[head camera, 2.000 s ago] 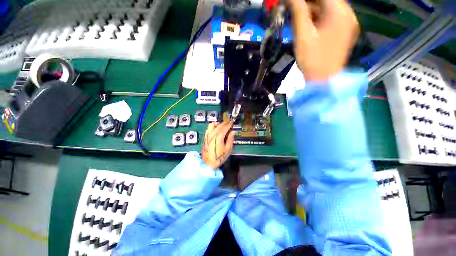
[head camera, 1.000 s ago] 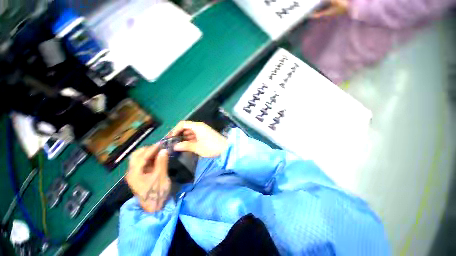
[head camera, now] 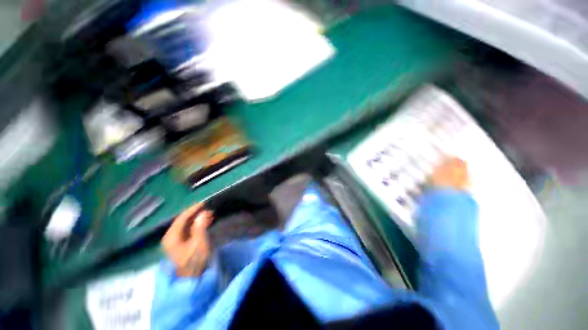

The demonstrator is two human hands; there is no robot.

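The frame is heavily blurred. My right hand (head camera: 450,174) is over the white foam tray (head camera: 509,225) on the right, beside rows of small dark modules (head camera: 391,177). Its fingers are blurred and I cannot tell whether it holds a module. My left hand (head camera: 188,241) is at the bench's front edge, its fingers curled. I cannot tell whether anything is in it. The brown-gold fixture plate (head camera: 209,149) lies on the green bench beyond my left hand.
White paper (head camera: 264,51) lies on the green bench (head camera: 367,64) behind the fixture plate. Blurred square parts (head camera: 145,211) lie left of the plate. Another white foam tray (head camera: 122,300) is at lower left. A blurred pinkish sleeve (head camera: 535,116) is at the right.
My hands were together at a small dark part and are now apart. My right hand has moved right to the foam tray. My left hand stays near the bench edge. The view has shifted.
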